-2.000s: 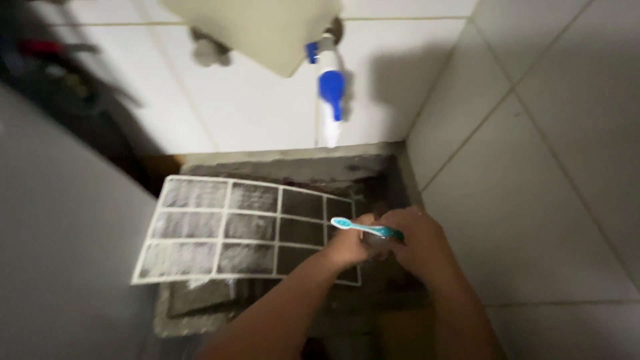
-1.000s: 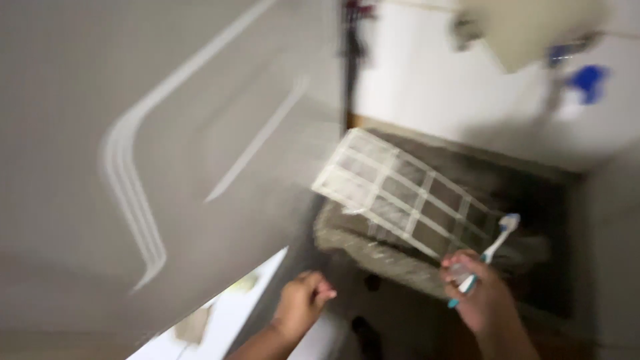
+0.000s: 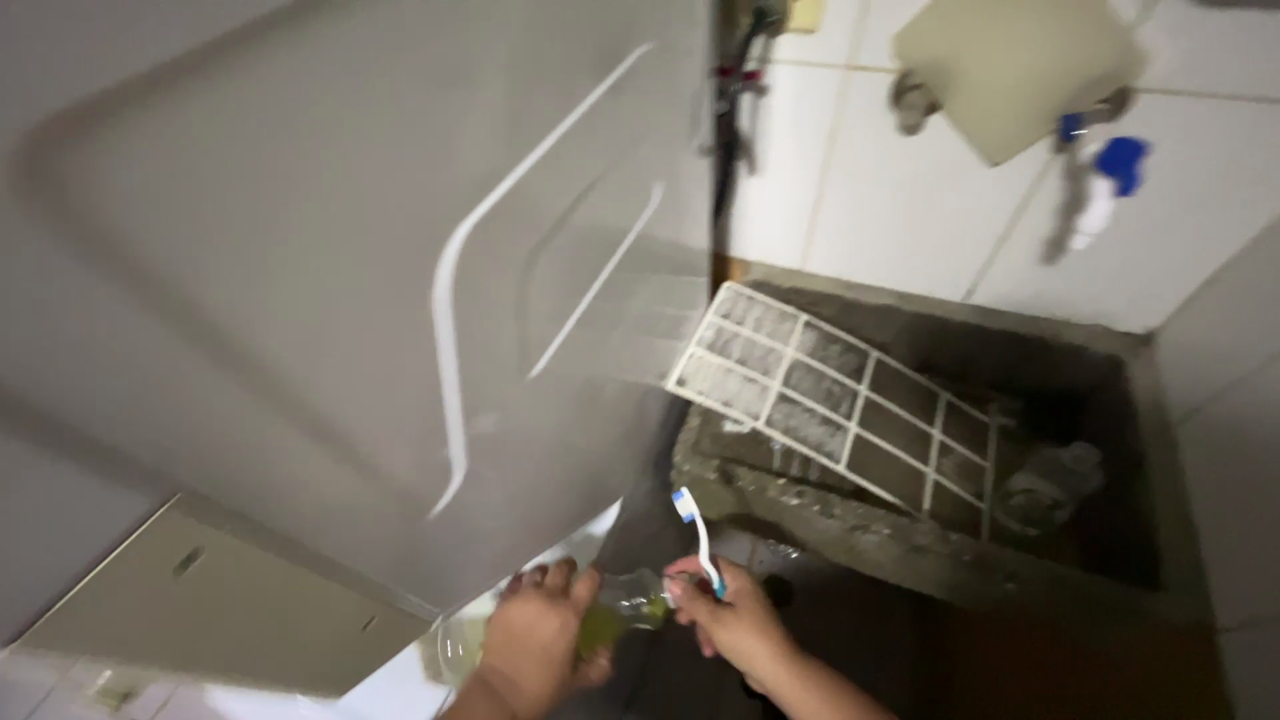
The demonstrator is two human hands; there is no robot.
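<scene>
My left hand (image 3: 540, 635) grips a clear plastic bottle (image 3: 625, 600) of yellow-green liquid, tilted with its neck toward the right. My right hand (image 3: 730, 615) is at the bottle's mouth, its fingers around what looks like the cap, and also holds a white and blue toothbrush (image 3: 703, 535) with the bristle end up. Beyond the hands, a white-framed mesh air filter (image 3: 850, 400) lies slanted across a concrete basin, its left part coated in grey dust. Another clear plastic bottle (image 3: 1050, 488) lies in the basin at the filter's right end.
The rough concrete basin (image 3: 860, 540) stands against a tiled wall (image 3: 900, 190). A blue and white tap (image 3: 1110, 185) sticks out above it. A large grey appliance panel (image 3: 330, 300) fills the left side, with dark hoses (image 3: 735, 110) behind its edge.
The view has swung left. My left hand, empty one second ago, now grips the bottle of yellow-green liquid. My right hand has come over to it from beside the filter, still with the toothbrush.
</scene>
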